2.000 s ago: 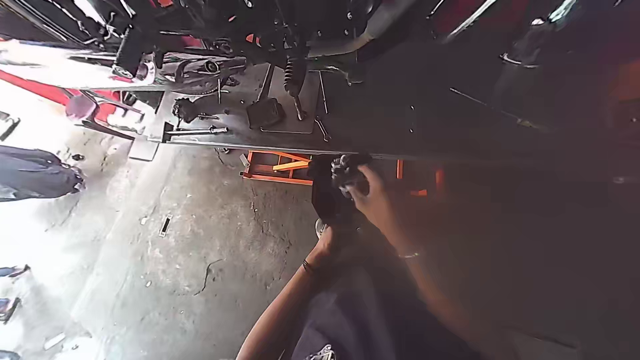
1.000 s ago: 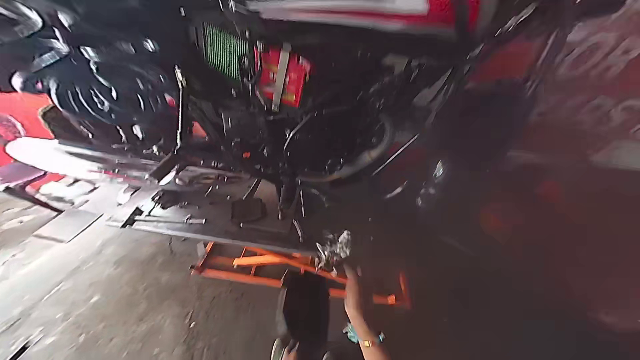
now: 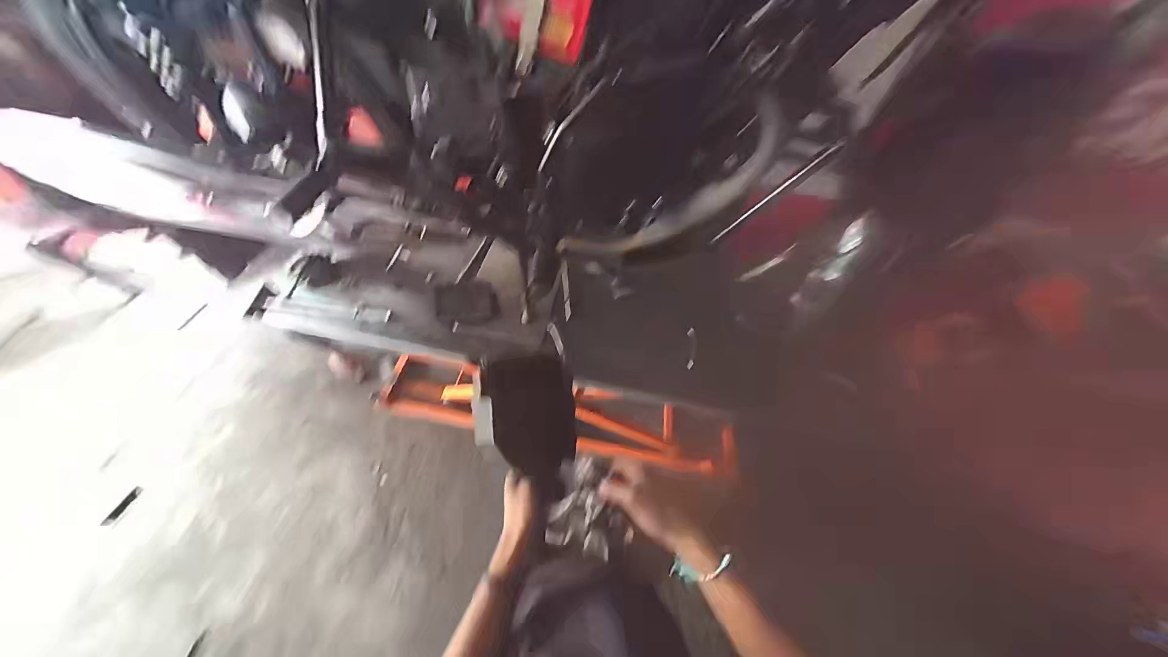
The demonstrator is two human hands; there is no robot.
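Blur softens the whole head view. My right hand point(image 3: 650, 504), with a bracelet at the wrist, is on a silvery metal part point(image 3: 584, 516) with an irregular shape, perhaps a carburetor. My left hand point(image 3: 518, 506) is at the lower end of a dark, rounded box-like part point(image 3: 529, 411), which has a pale patch on its left side. The fingers of both hands are partly hidden or smeared. Both parts are close together in front of my lap, near the edge of the lift platform point(image 3: 365, 333).
A motorcycle point(image 3: 639, 119) stands on the platform, above an orange scissor-lift frame point(image 3: 630, 438). Small tools and a dark flat piece point(image 3: 465, 301) lie on the platform. Concrete floor point(image 3: 301, 511) spreads at the left.
The view has shifted a lot. My left hand, mostly out of sight low in the frame one second ago, now shows beside the dark part. The metal part is now lower, nearer my lap.
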